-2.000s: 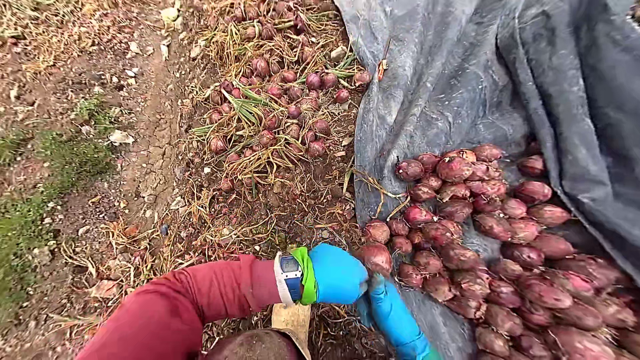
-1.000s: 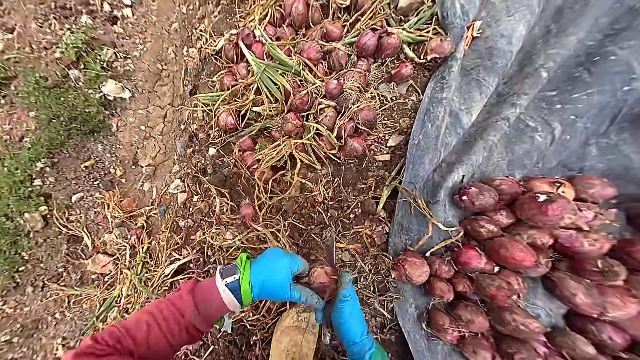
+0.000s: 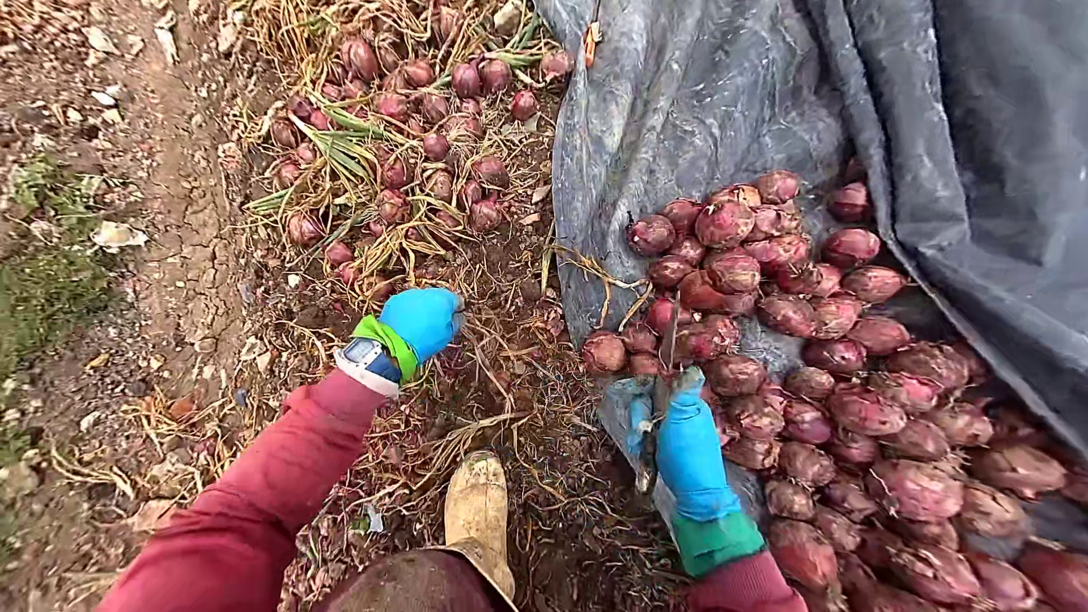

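Note:
My left hand, in a blue glove with a watch at the wrist, is closed above the soil, with dry stalks at its fingertips; whether it grips them is unclear. My right hand, also blue-gloved, holds a bladed cutting tool, its blade pointing up and away over the edge of the onion heap. Red onions lie piled on the dark plastic sheet to the right. More red onions with dry and green tops lie on the ground beyond my left hand.
A pale, muddy boot stands on soil strewn with roots and dry leaves, between my hands. The sheet rises in folds at the right. Stones and a green weed patch are at the left.
My hands were together at an onion one second ago; now they are apart, the left further left and the right over the sheet's edge. That onion is no longer between them.

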